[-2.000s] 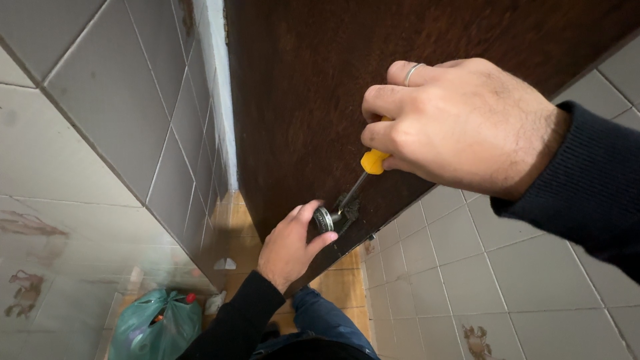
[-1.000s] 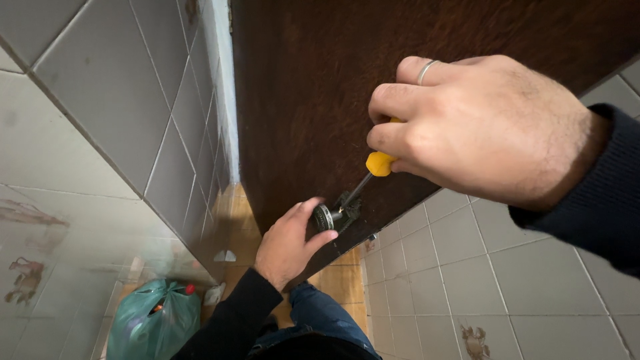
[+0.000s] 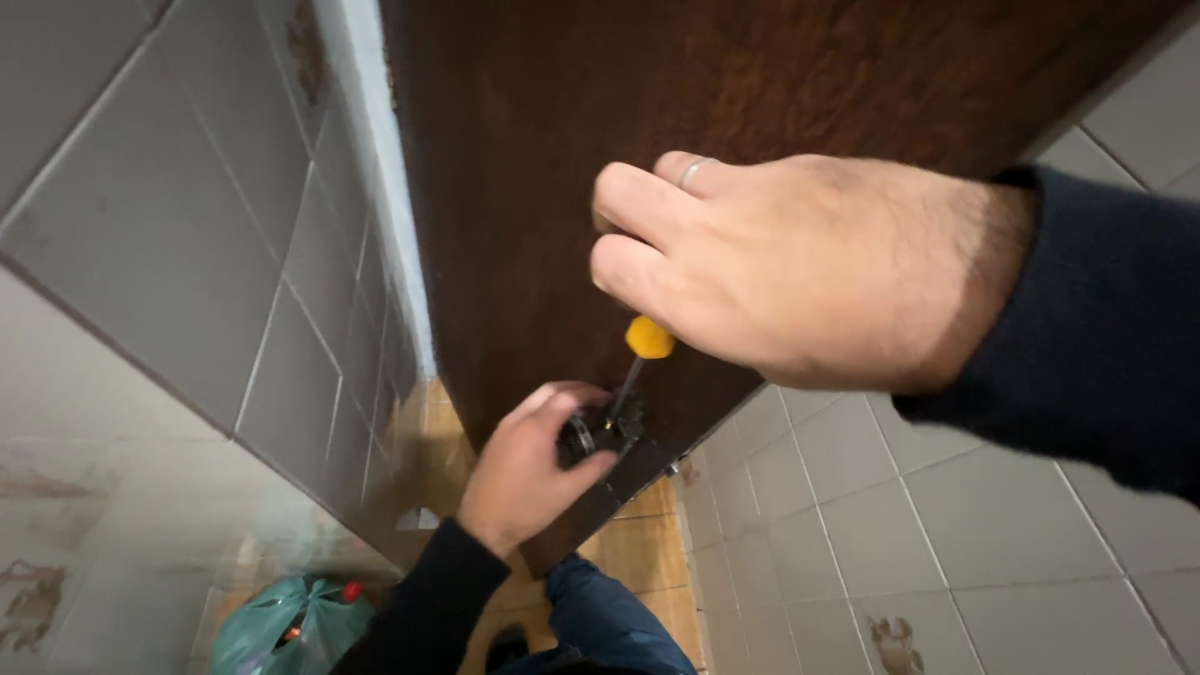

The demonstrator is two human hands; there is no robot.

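My right hand (image 3: pixel 797 272), with a ring on one finger, grips a screwdriver (image 3: pixel 650 337) by its yellow handle, mostly hidden in my fingers. Its thin metal shaft points down to the dark mount of a round door knob (image 3: pixel 579 438) on a dark brown wooden door (image 3: pixel 525 216). My left hand (image 3: pixel 530 464) is wrapped around that knob, thumb on the near side and fingers on the far side. Where exactly the screwdriver's tip meets the mount is too blurred to tell.
Grey tiled wall (image 3: pixel 216 225) stands close on the left, with a pale door frame (image 3: pixel 394 216) beside the door. More tiles (image 3: pixel 994 506) cover the right wall. A tied green plastic bag (image 3: pixel 291 628) lies on the floor at lower left. A latch (image 3: pixel 672 468) protrudes from the door's edge.
My left hand stays on the knob and the screwdriver remains in my right hand. The right hand's fingers have shifted around the handle, which now stands steeper.
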